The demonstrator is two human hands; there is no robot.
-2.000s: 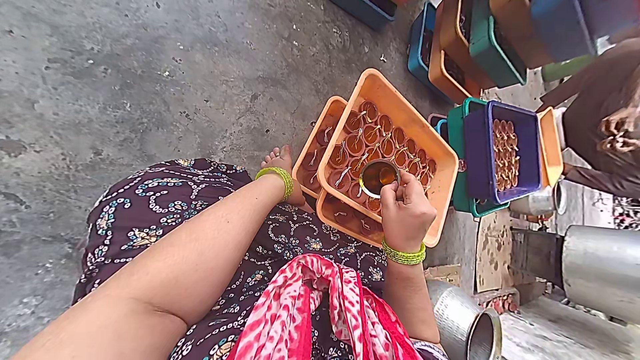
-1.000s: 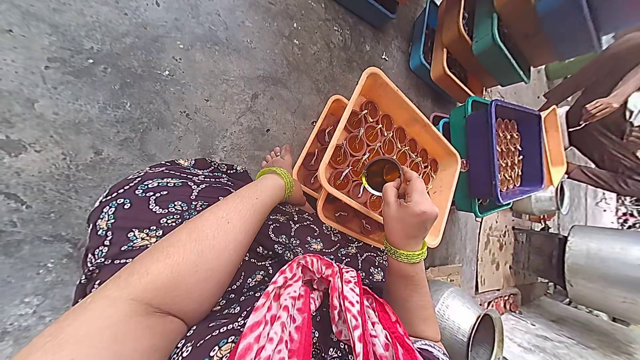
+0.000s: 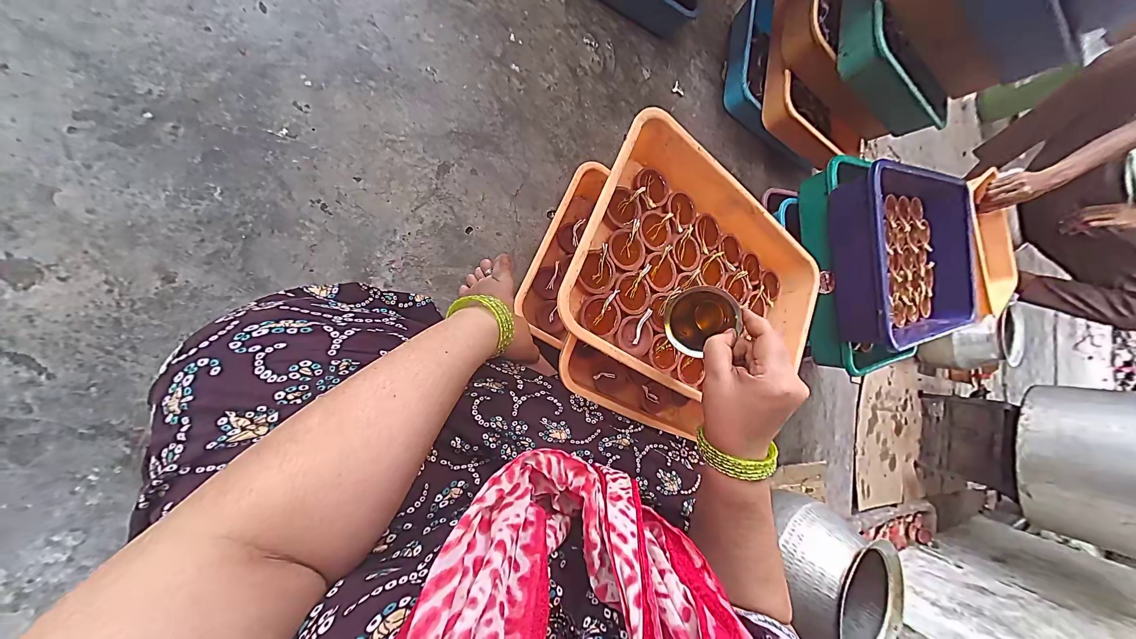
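Note:
My right hand (image 3: 753, 382), with green bangles at its wrist, grips a small round metal cup (image 3: 677, 339) of amber liquid. The cup is above an orange plastic tub (image 3: 781, 244) holding rows of small clay lamps (image 3: 627, 249) with white wicks and amber liquid inside. This tub rests across other orange tubs (image 3: 538, 297) with more clay lamps. My left arm reaches toward the left edge of the tubs. Past its bangles, my left hand (image 3: 516, 342) is beside the lower tub, low by a bare foot; its fingers cannot be clearly made out.
A purple tub (image 3: 954, 257) of clay lamps sits on green tubs (image 3: 816, 293) at the right. Blue, orange and green tubs (image 3: 879, 71) stand at the top right. Metal pots (image 3: 821, 550) are at the lower right. Another person's hand (image 3: 1016, 189) touches an orange tub (image 3: 998, 253).
My right hand and the cup have shifted slightly right over the tub. At the right, the other person's hands have come into clearer view, one now at the far orange tub.

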